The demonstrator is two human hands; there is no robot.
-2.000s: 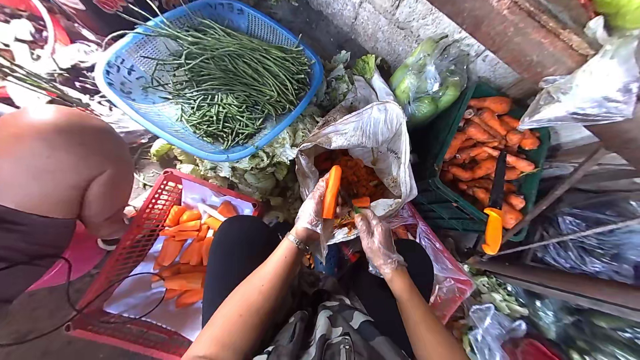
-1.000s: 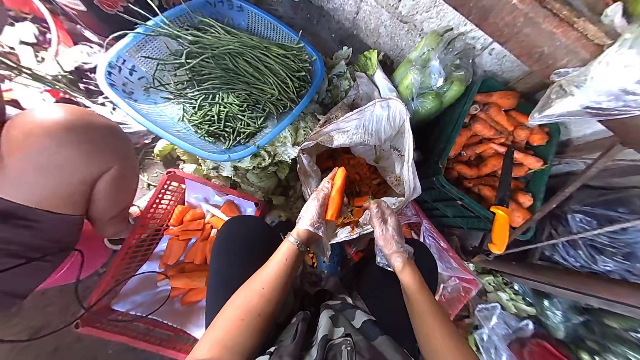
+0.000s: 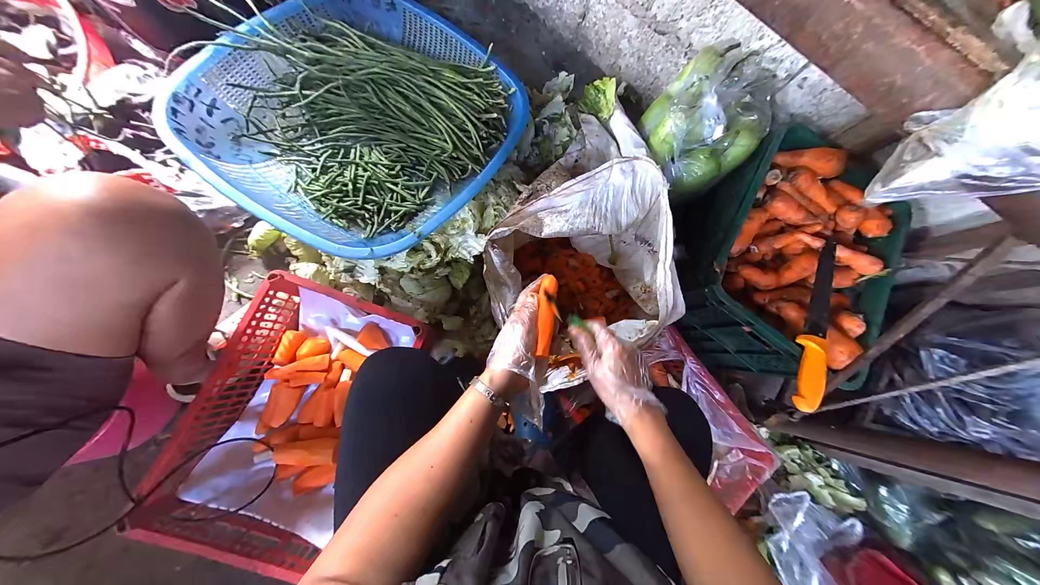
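Observation:
My left hand (image 3: 517, 341), in a clear plastic glove, holds a carrot (image 3: 546, 315) upright over the near side of an open white sack (image 3: 630, 203). Orange peelings (image 3: 581, 272) lie inside the sack. Just to the right is my right hand (image 3: 613, 366), also gloved, its fingers closed on a small tool with a green part (image 3: 578, 323); the rest of that tool is hidden or blurred. Peeled carrots (image 3: 313, 406) lie on a white sheet in a red crate (image 3: 236, 357) at the left. Unpeeled carrots (image 3: 792, 203) fill a dark green crate (image 3: 731, 305) at the right.
A knife with an orange handle (image 3: 811, 374) rests on the green crate. A blue basket (image 3: 520, 122) of long green beans (image 3: 382, 106) stands at the upper left. Bagged green vegetables (image 3: 703, 122) lie behind the sack. A person's bare knee (image 3: 106, 260) and a black cable (image 3: 126, 455) are at the left.
My right hand has moved from lower down, beside the sack's near edge, up toward the top of the carrot. My left hand keeps hold of the carrot.

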